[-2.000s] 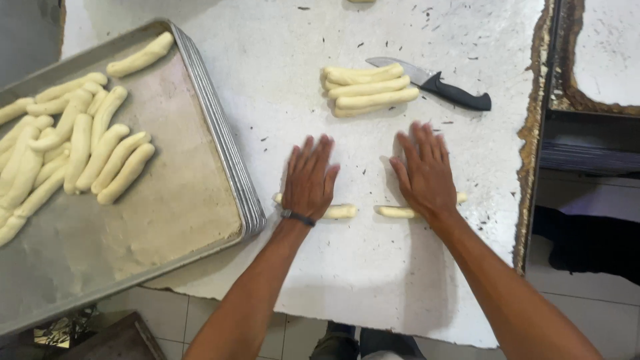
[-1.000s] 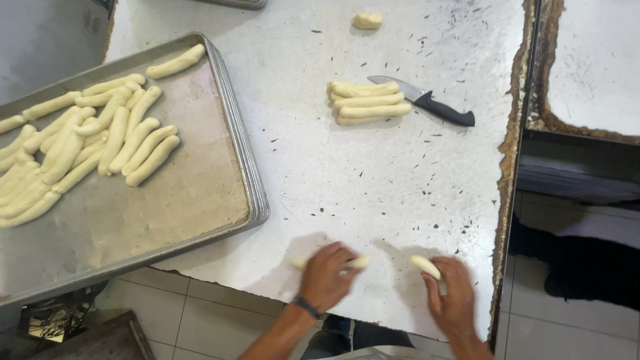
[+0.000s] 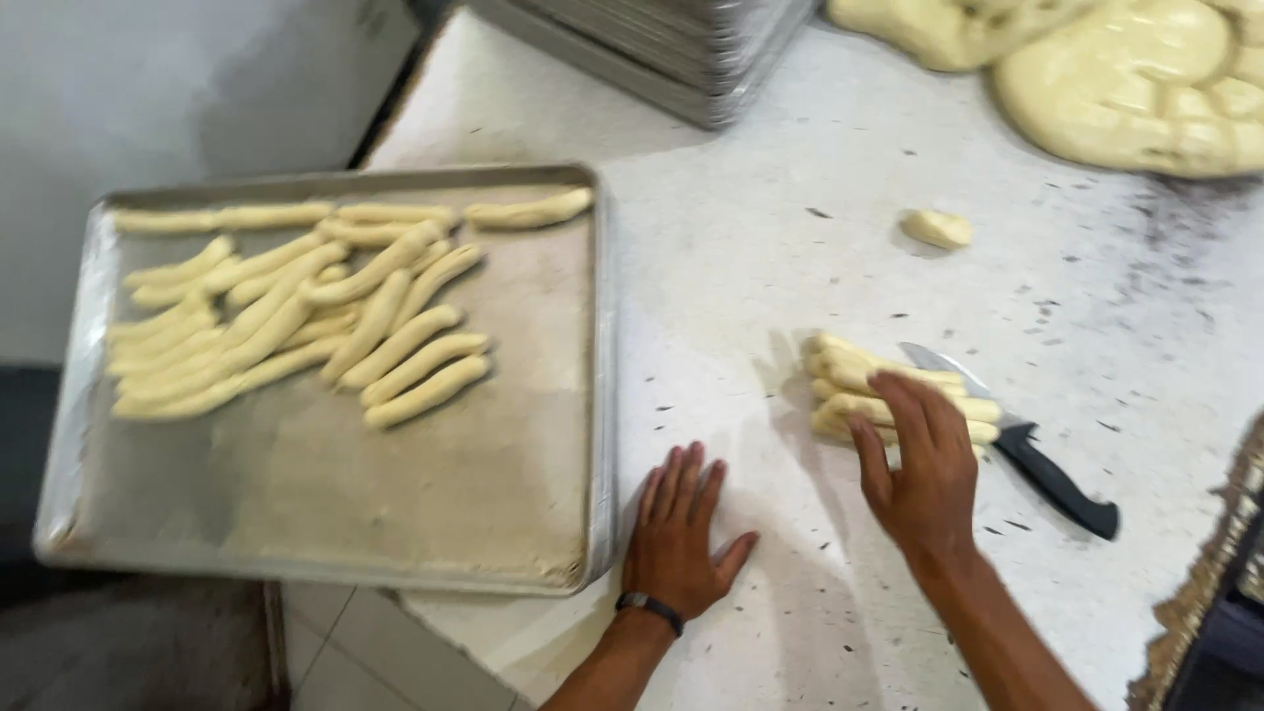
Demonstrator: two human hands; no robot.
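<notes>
My left hand [image 3: 679, 543] lies flat on the white table [image 3: 731, 395], fingers spread and holding nothing, just right of the metal baking tray [image 3: 474, 504]. A dark band circles that wrist. Over a small pile of dough strips [image 3: 839, 385] my right hand [image 3: 918, 464] is bent, its fingertips at the strips; whether it grips one cannot be told. Beside the pile lies a knife [image 3: 1057, 479] with a black handle, part of its blade hidden behind the dough. Many dough sticks [image 3: 425, 390] rest on the tray, mostly in its upper left part.
A stack of metal trays [image 3: 681, 69] stands at the table's far side. Large masses of dough [image 3: 1116, 109] lie at the upper right, and a small dough piece [image 3: 936, 229] sits nearer. The table's worn edge [image 3: 1200, 583] runs along the right.
Both hands were on short dough strips near the table's front edge. Now my left hand lies flat beside the tray, and my right is at the dough pile. The view has swung left.
</notes>
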